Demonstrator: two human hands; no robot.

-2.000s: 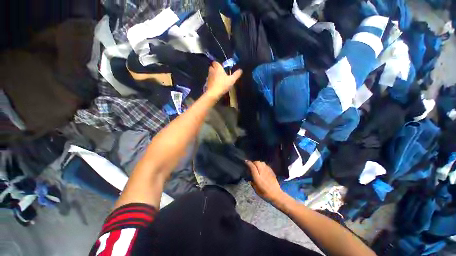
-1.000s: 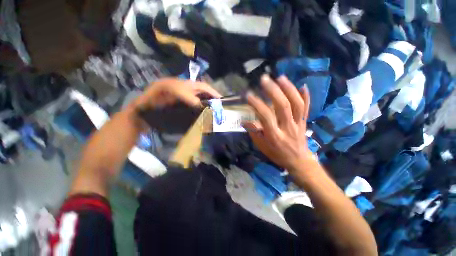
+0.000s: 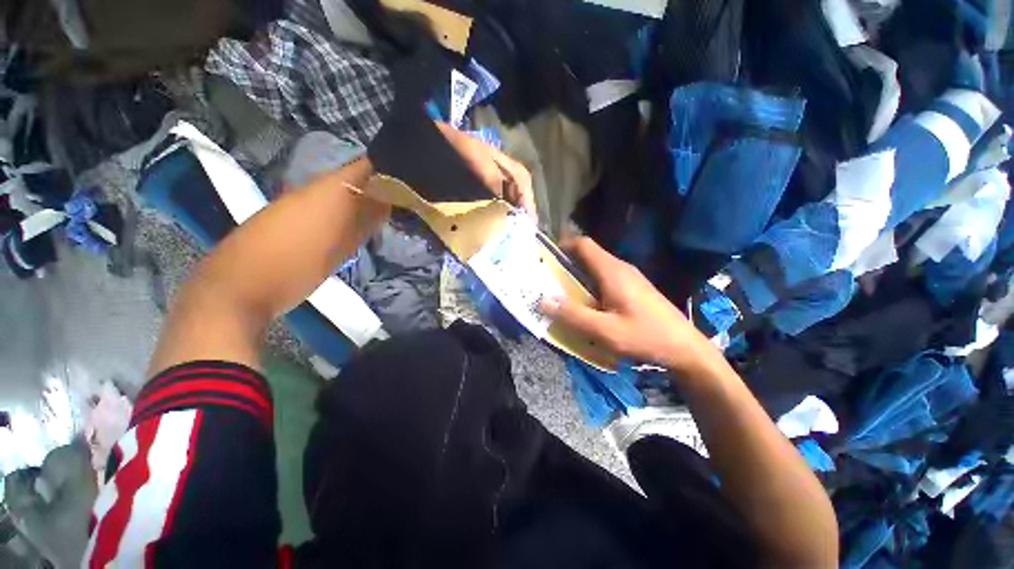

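A bundle of dark pieces [image 3: 428,145] with a tan backing strip [image 3: 461,228] is held up in front of me. A white printed slip [image 3: 514,270] lies on the tan strip. My left hand [image 3: 489,167] holds the bundle from behind, its fingers partly hidden by the dark cloth. My right hand [image 3: 617,306] grips the lower right part, thumb on the slip and fingers at the far edge.
Denim bundles [image 3: 739,167] with white ties heap up on the right. Plaid cloth [image 3: 317,78] and grey cloth [image 3: 400,278] lie at upper left and centre. A long blue bundle with a white strip [image 3: 228,183] lies left. Green cloth [image 3: 291,433] is beside my leg.
The tan strip and slip have turned to face up and slant down to the right. My right hand, earlier open beside the slip, has closed on the bundle. The view has shifted.
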